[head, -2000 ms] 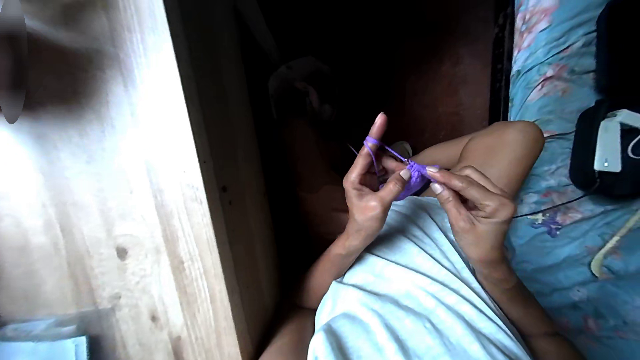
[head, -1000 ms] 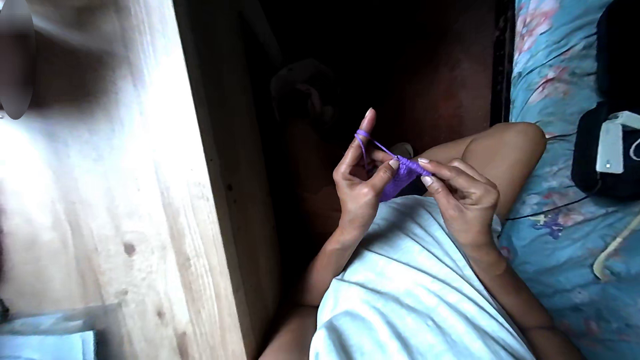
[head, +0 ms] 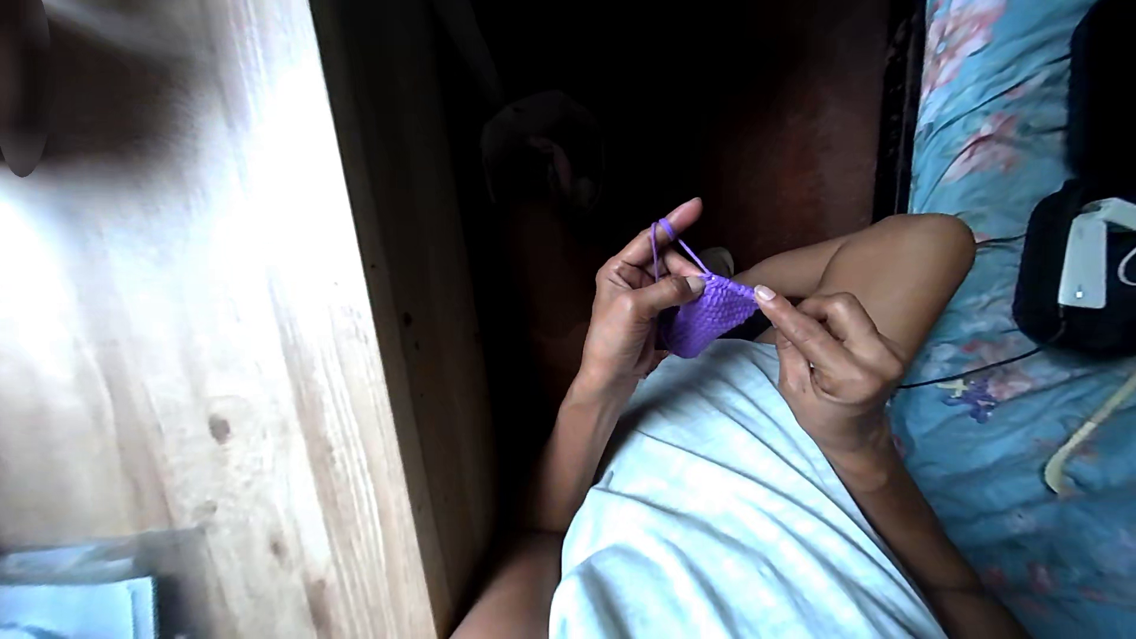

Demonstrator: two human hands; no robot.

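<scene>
A small purple crocheted or knitted piece [head: 707, 318] hangs between my two hands, above my lap. My left hand [head: 626, 306] pinches its upper left edge between thumb and fingers. Purple yarn [head: 690, 253] loops around the raised index finger of that hand and runs down to the top of the piece. At the right end of the top edge, the thumb and index finger of my right hand [head: 834, 355] grip the work. A hook or needle cannot be made out in the fingers.
A pale wooden tabletop [head: 213, 373] fills the left side, with light blue folded items [head: 80, 608] at its corner. At right, a floral blue bedsheet [head: 985, 497] bears a black case [head: 1038, 266], a white device [head: 1084, 262], a dark cable [head: 967, 371] and a yellowish curved strip [head: 1087, 430].
The purple piece, bunched up between the fingers two seconds ago, now shows more of its flat face. My right hand has shifted slightly lower, its index finger straighter.
</scene>
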